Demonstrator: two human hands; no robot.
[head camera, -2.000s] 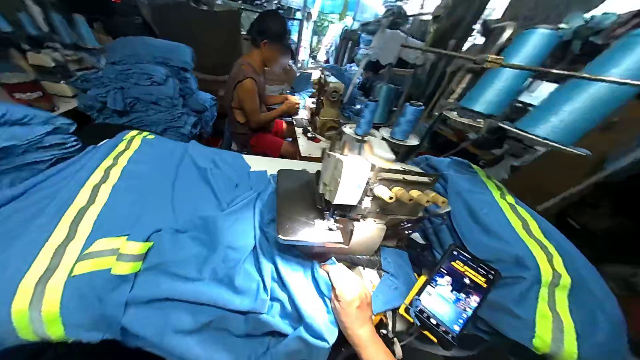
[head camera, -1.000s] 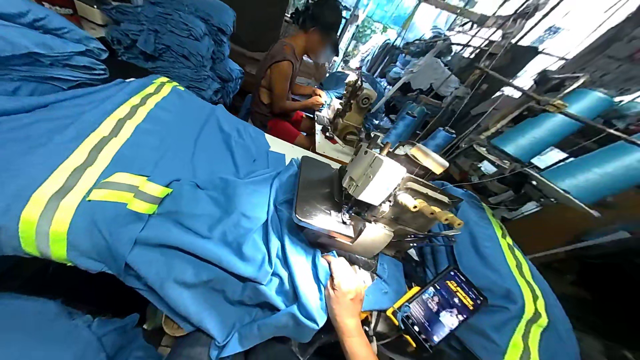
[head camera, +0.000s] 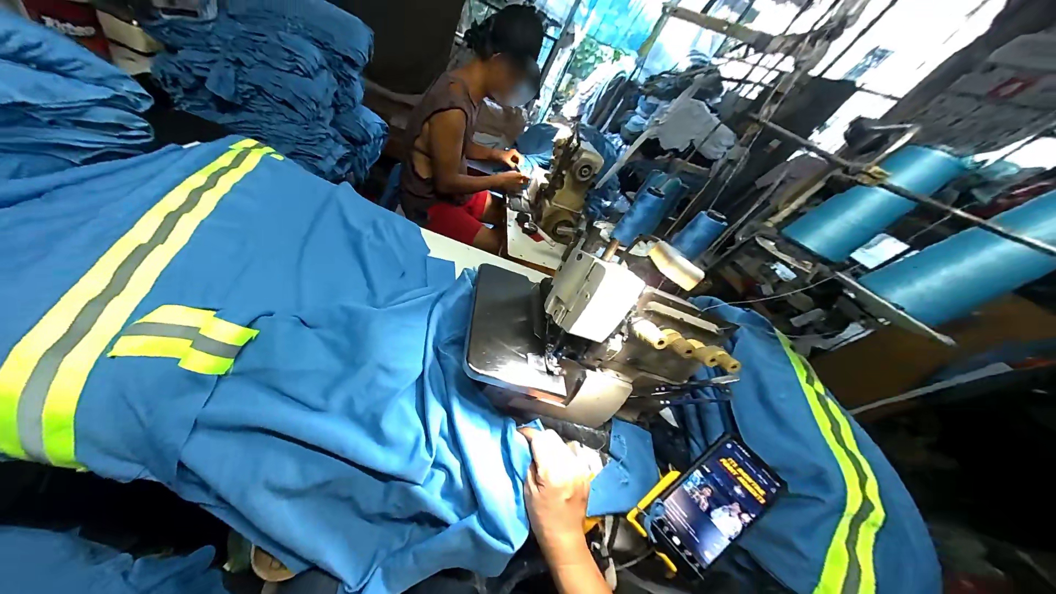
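Observation:
My right hand (head camera: 558, 488) pinches the edge of a blue garment (head camera: 330, 429) just below the front of an overlock sewing machine (head camera: 590, 297). The garment spreads left across the table, with yellow-and-grey reflective tape (head camera: 124, 280) on it. No left hand shows. The machine's dark metal plate (head camera: 507, 322) lies left of its lit needle area. A small blue fabric piece (head camera: 627, 470) is right of my hand. A smartphone (head camera: 716, 503) with a lit screen leans beside a yellow frame (head camera: 652, 499).
Another blue garment with reflective tape (head camera: 833, 445) lies to the right. Large blue thread cones (head camera: 879, 202) stand at the upper right. A co-worker (head camera: 462, 140) sits at another sewing machine (head camera: 569, 181) behind. Stacks of folded blue cloth (head camera: 264, 82) are at the upper left.
The view has tilted and shifted. My right hand stays at the garment's edge by the machine, with no plain change in its grip.

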